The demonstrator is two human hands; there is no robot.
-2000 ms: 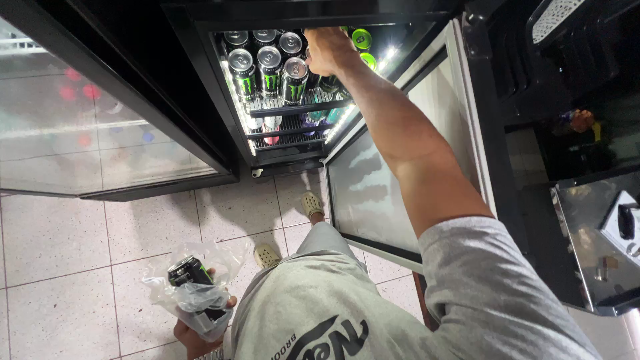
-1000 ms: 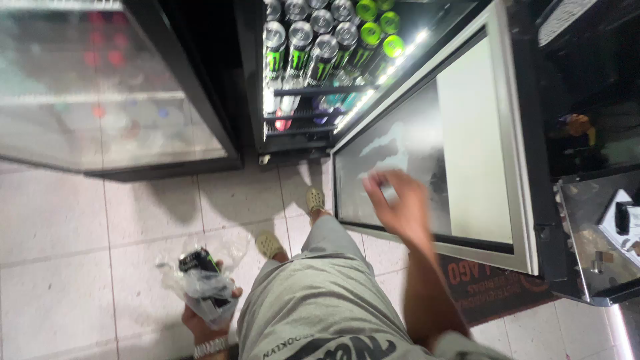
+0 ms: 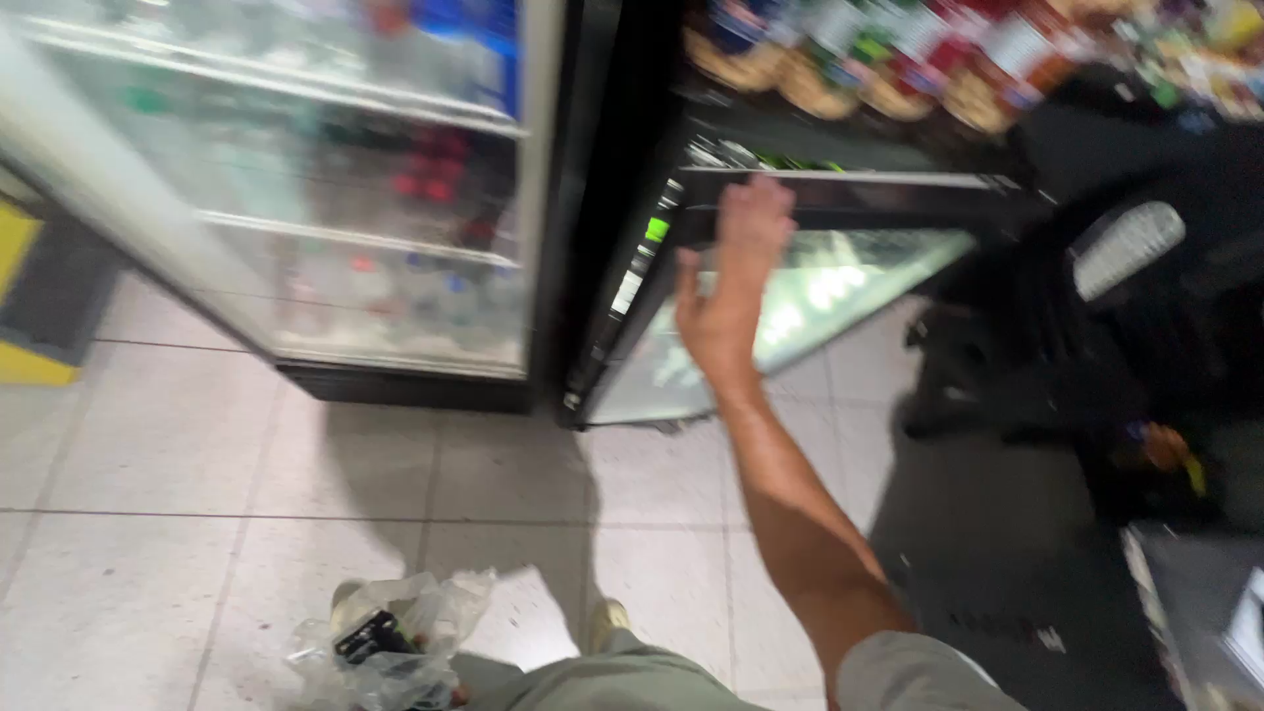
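Note:
My right hand lies against the top edge of the small cooler's glass door, fingers extended and holding nothing. Through a narrow gap above that door, tops of cans show, blurred. At the bottom left, my left hand is mostly hidden behind a clear plastic bag that it holds. Inside the bag is a black drink can with green marks.
A tall glass-door drinks fridge stands at the left. Rows of packaged goods sit above the small cooler. A dark mat lies at the right, beside a counter corner. My shoe is on the tiles.
The cooler door stood wide open, with cans in view, and is now nearly closed. My right hand, first among the cans, then in front of the door, is now on its top edge.

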